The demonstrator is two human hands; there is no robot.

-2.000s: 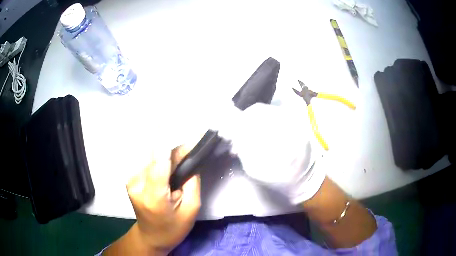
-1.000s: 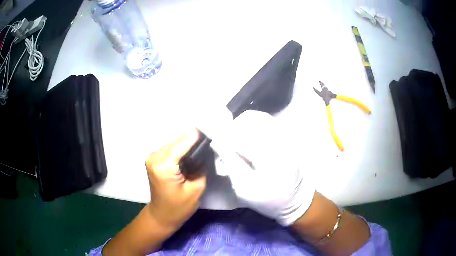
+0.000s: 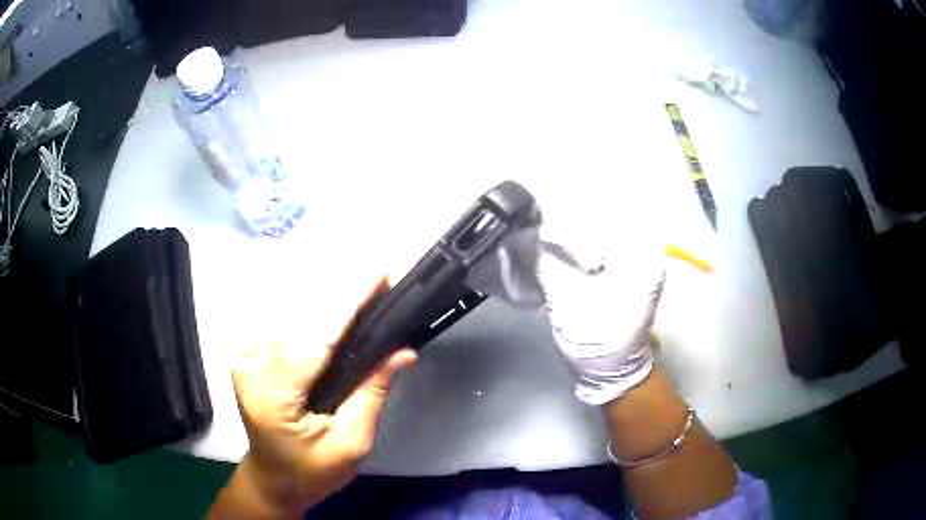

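Observation:
A black tablet case [image 3: 406,310] is held tilted above the white table, its long edge and an oval opening near its far end showing. My bare left hand [image 3: 315,416] is shut on its near end. My right hand [image 3: 604,310], in a white glove, is at the far end with a greyish-white cloth [image 3: 518,266] against the case. The cloth blends with the glove, and the fingertips are unclear. The nippers [image 3: 690,259] show only part of an orange handle; the rest is hidden beyond my right hand.
A clear bottle [image 3: 239,152] with a white cap stands at the back left. Black case stacks lie left [image 3: 142,340], right [image 3: 820,269] and at the far edge [image 3: 406,18]. A yellow-and-black stick [image 3: 691,163] and crumpled white bundle [image 3: 721,83] lie back right. White cable [image 3: 61,188] lies far left.
The view has shifted, showing more of the far edge. The case has turned so its oval opening shows. My right hand has moved right to its far end and now covers most of the nippers.

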